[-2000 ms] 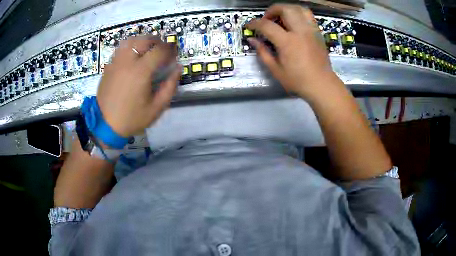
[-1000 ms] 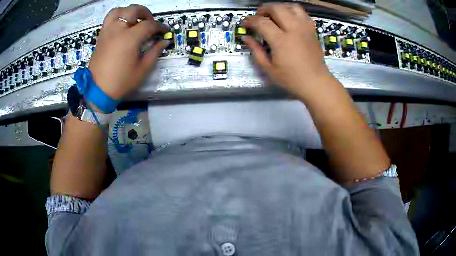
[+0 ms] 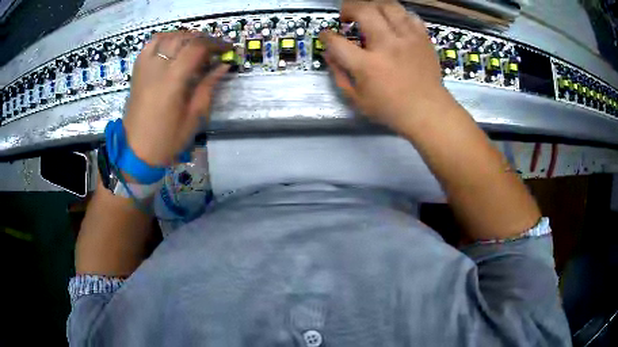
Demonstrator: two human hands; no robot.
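Observation:
A white circuit board panel lies along the rail beyond the metal edge. Transformers with yellow tops stand on it, one at centre left and one at centre. My left hand, slightly blurred, has thumb and fingers around a transformer at the panel's near edge. My right hand has its fingertips at another transformer on the panel and covers the boards beneath it.
The worn silver rail runs across in front. More boards without yellow tops lie left; a panel with yellow tops lies far right. A phone is at left, a white sheet at the near edge, a tray stack beyond.
The two loose transformers near the panel's front and on the rail are no longer there. The boards have shifted right. My left hand has moved slightly down; my right hand stays over the panel.

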